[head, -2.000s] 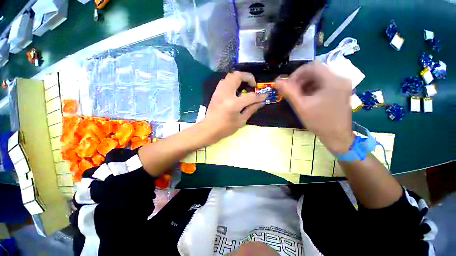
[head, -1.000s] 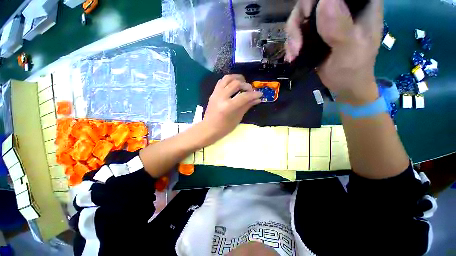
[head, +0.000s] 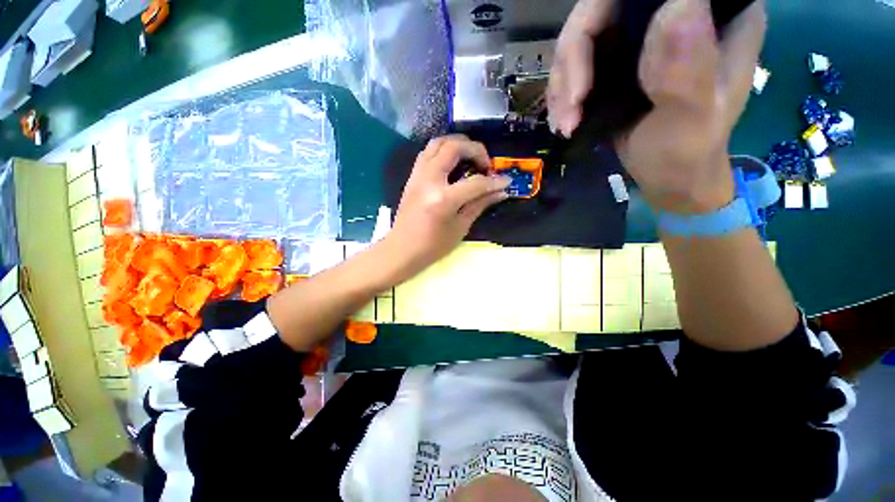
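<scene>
An orange shell [head: 531, 166] with a blue circuit board [head: 521, 180] inside lies on the black work mat [head: 579, 211]. My left hand [head: 447, 191] holds the shell at its left side, fingertips on its edge and the board. My right hand [head: 677, 108] is raised at the upper right, wrapped around the thick black electric screwdriver [head: 618, 83]. The driver's thin tip shows faintly just right of the shell. The screw feeder [head: 520, 74] stands behind the mat, partly hidden by the driver and my right hand.
Orange shells [head: 182, 284] are heaped at left, beside a clear blister tray [head: 240, 167]. A pale pad sheet [head: 481, 284] runs along the bench edge. Circuit boards with batteries [head: 790, 157] lie at right. A clear plastic bag [head: 388, 59] is left of the feeder. A cardboard tray [head: 44, 225] is far left.
My right hand left the shell and took hold of the black screwdriver. Since one second ago, the driver tip has come near the shell. My left hand has stayed at the shell.
</scene>
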